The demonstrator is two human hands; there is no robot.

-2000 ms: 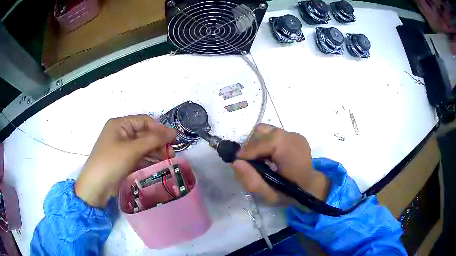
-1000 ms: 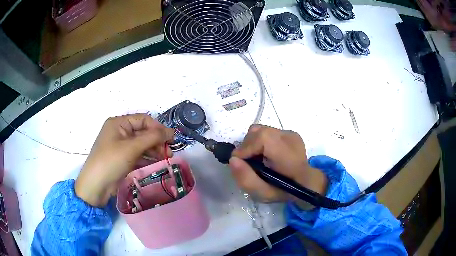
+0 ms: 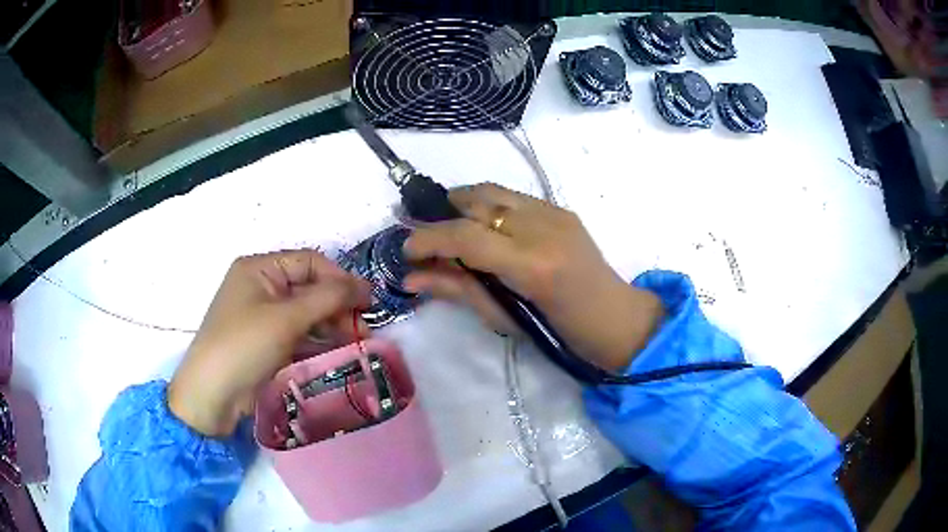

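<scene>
My left hand pinches the thin red lead wire just above the pink housing. The open housing stands on the white sheet, with a green board showing inside its rim. The speaker driver lies behind the housing, touched or partly covered by both hands. My right hand holds the black soldering iron, its barrel pointing up and left, clear of the driver. The fingertips of my right hand are at the driver's magnet. The left fingertips hide the wire ends.
The black fume fan stands behind the work, with a clear tube curving forward under my right hand. Several spare drivers sit at the upper right. A cardboard box with a pink housing is at the upper left. Clear scraps lie near the front edge.
The iron's tip has left the driver and swung up and left toward the fan. My right hand has moved up and left onto the driver's side. My left hand still pinches the wire.
</scene>
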